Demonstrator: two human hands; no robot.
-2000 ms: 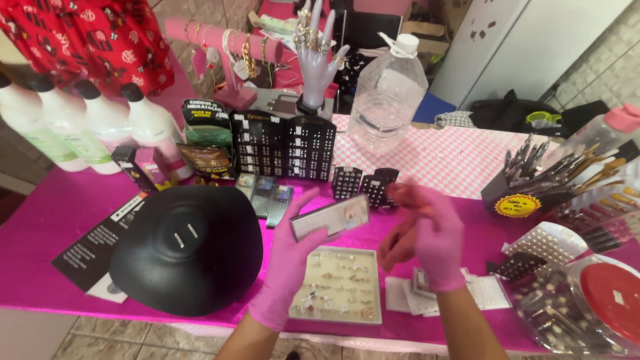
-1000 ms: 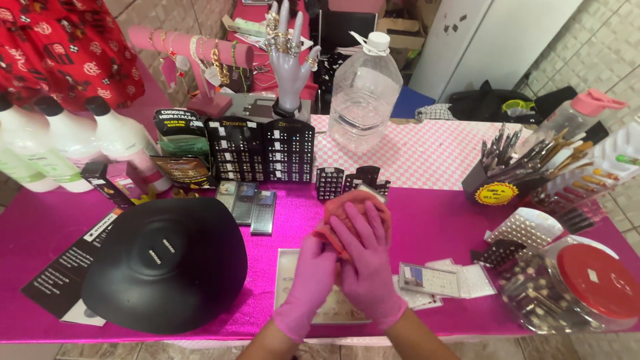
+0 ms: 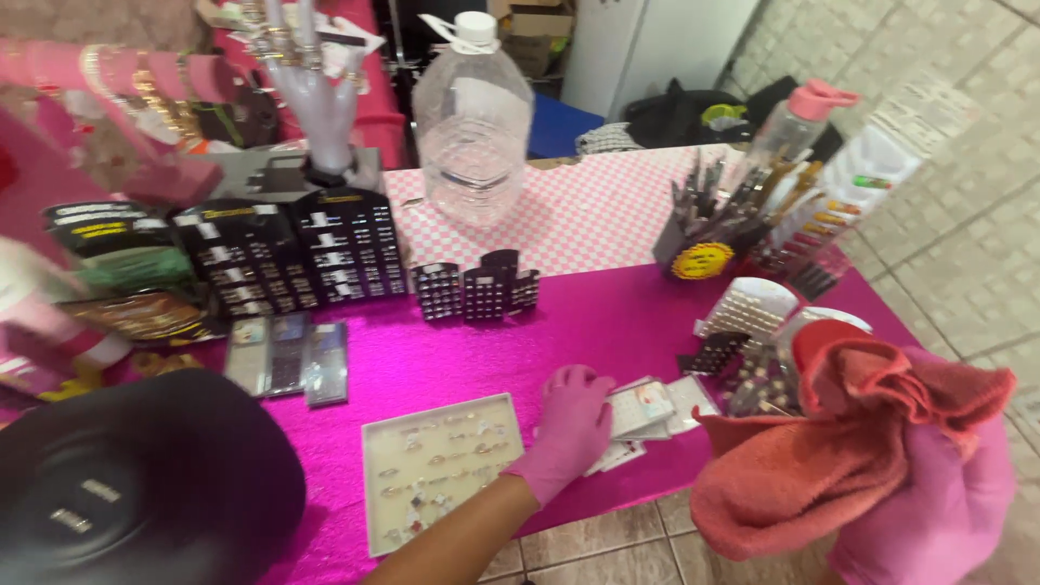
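Observation:
My left hand [image 3: 569,426], in a pink glove, reaches down to the table with its fingertips at the left edge of a small pile of flat clear packets [image 3: 642,410]; whether it grips one cannot be told. At the lower right, my right hand [image 3: 934,479], gloved the same way, is raised and holds a bunched red cloth [image 3: 812,463], which hangs to the left. A white tray of rings [image 3: 370,487] lies to the left of my left hand, partly behind the forearm.
A black display bust [image 3: 146,479] stands at lower left. Three flat cases [image 3: 327,366] and black earring stands [image 3: 485,292] are farther back, before a large clear plastic jug [image 3: 474,138]. A brush holder [image 3: 703,260] and a jar of small items [image 3: 760,382] stand at right.
My hands, together on the cloth one second ago, are now apart: the left at the packets, the right off to the right with the cloth. The view has swung right.

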